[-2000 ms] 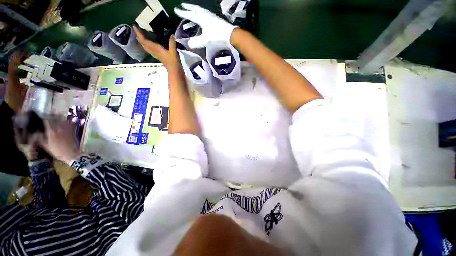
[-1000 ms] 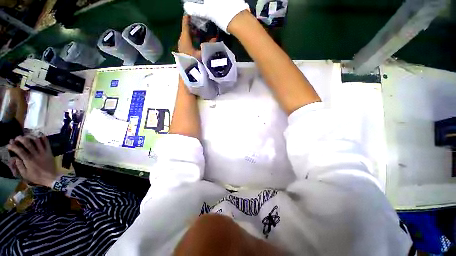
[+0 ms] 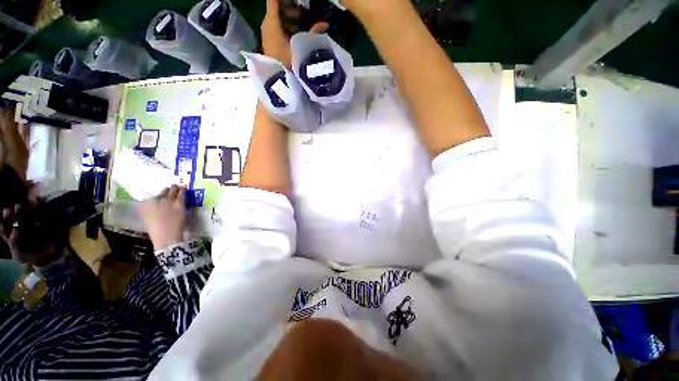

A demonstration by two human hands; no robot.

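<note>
Two bagged product units stand side by side at the bench's far edge, the left one point(image 3: 293, 106) tilted and the right one point(image 3: 322, 74) more upright. Both have dark tops with white labels in cloudy sleeves. My bare left hand point(image 3: 275, 31) is beyond them at the top edge, partly hidden behind the sleeves. A dark object point(image 3: 336, 21) shows beside it; its shape and any contact are unclear. My right forearm reaches up out of the picture; only a sliver of the white glove point(image 3: 339, 3) shows at the top edge.
Several more bagged units point(image 3: 179, 39) stand at the upper left by the green conveyor point(image 3: 514, 37). Black boxes point(image 3: 71, 100) lie at far left. A neighbour's hand point(image 3: 164, 216) touches folded white paper point(image 3: 145, 175) on printed cardboard point(image 3: 216, 111). A grey post point(image 3: 595, 45) slants at right.
My hands have reached farther toward the top edge, and my gloved right hand has nearly left the picture. The neighbour's hand has moved onto the paper. The bench and units sit slightly differently in view.
</note>
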